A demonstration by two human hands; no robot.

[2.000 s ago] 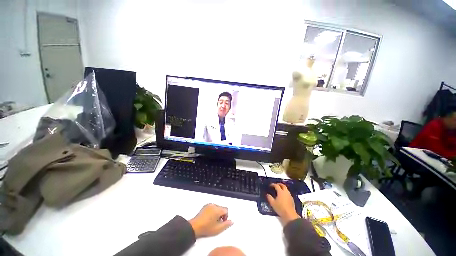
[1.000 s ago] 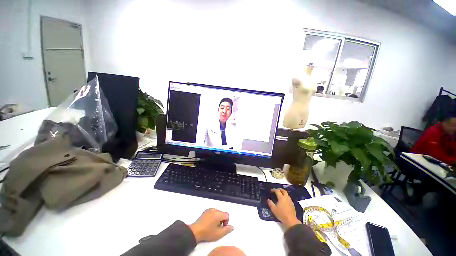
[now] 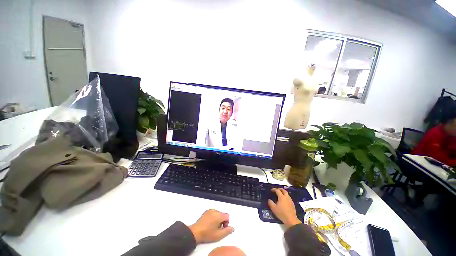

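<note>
My right hand (image 3: 283, 206) rests on a small dark computer mouse (image 3: 274, 196), mostly hidden under the fingers, on a dark mouse pad (image 3: 267, 215). My left hand (image 3: 212, 226) lies on the white desk (image 3: 125, 225) in front of the black keyboard (image 3: 210, 183), fingers curled; nothing shows in it. The monitor (image 3: 225, 120) stands behind the keyboard and shows a dark drawing area beside a video image of a person in light clothing.
Left: olive-brown garment (image 3: 65, 175), clear plastic bag (image 3: 92, 112), calculator (image 3: 145, 165). Right: bottle (image 3: 301, 167), leafy plant (image 3: 352, 147), tape measure (image 3: 325, 222) on papers, phone (image 3: 380, 240). Behind stands a dress form (image 3: 300, 102); a person in red (image 3: 437, 142) sits far right.
The camera view has tilted slightly, so the desk and monitor sit a little lower in the picture. Both hands keep their places on the desk and mouse.
</note>
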